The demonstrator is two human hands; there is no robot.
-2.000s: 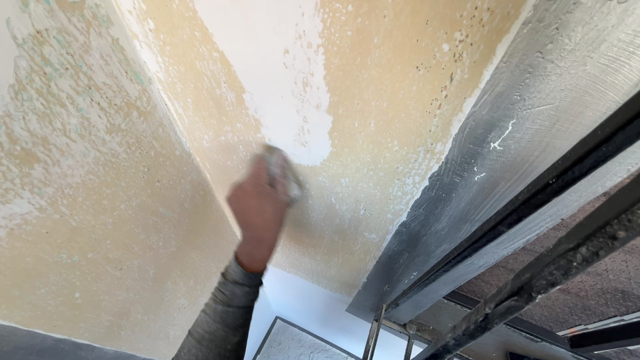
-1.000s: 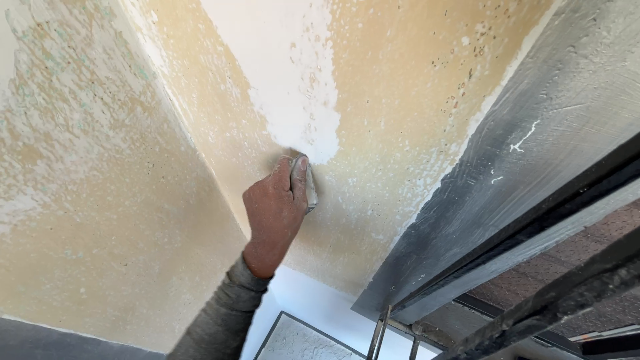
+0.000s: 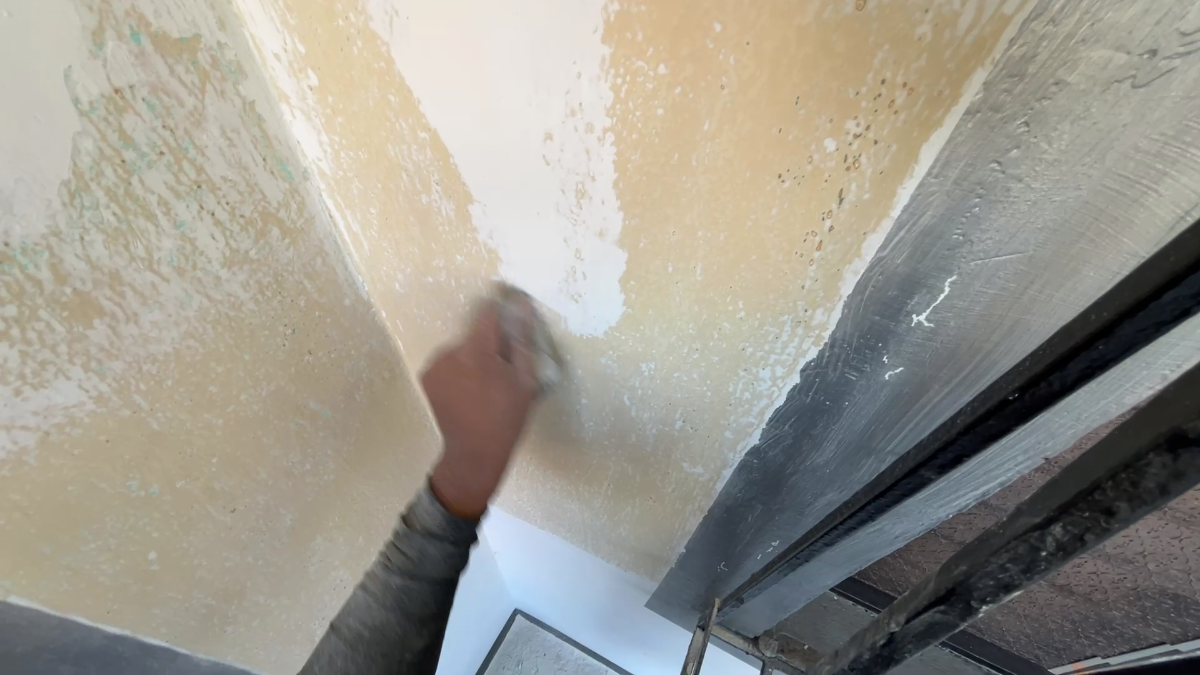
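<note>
My left hand (image 3: 483, 389), in a grey sleeve, reaches up from the bottom edge in the head view. It is shut on a small grey hand pad (image 3: 532, 339), blurred, possibly folded sandpaper. The pad lies at the face of a yellowish wall panel (image 3: 647, 422) with worn white specks. Just above and right of the pad ends a smooth white patch (image 3: 534, 159) with ragged edges. Whatever fingers lie behind the pad are hidden. My right hand is out of view.
A mottled wall (image 3: 187, 394) meets the panel at a corner on the left. A grey painted band (image 3: 844, 394) borders the panel on the right. Black metal bars (image 3: 994, 384) cross the lower right. A grey panel with a dark border (image 3: 553, 649) shows at the bottom.
My left hand and the pad have shifted left and up along the panel since a second ago. The pad has stayed in the hand throughout.
</note>
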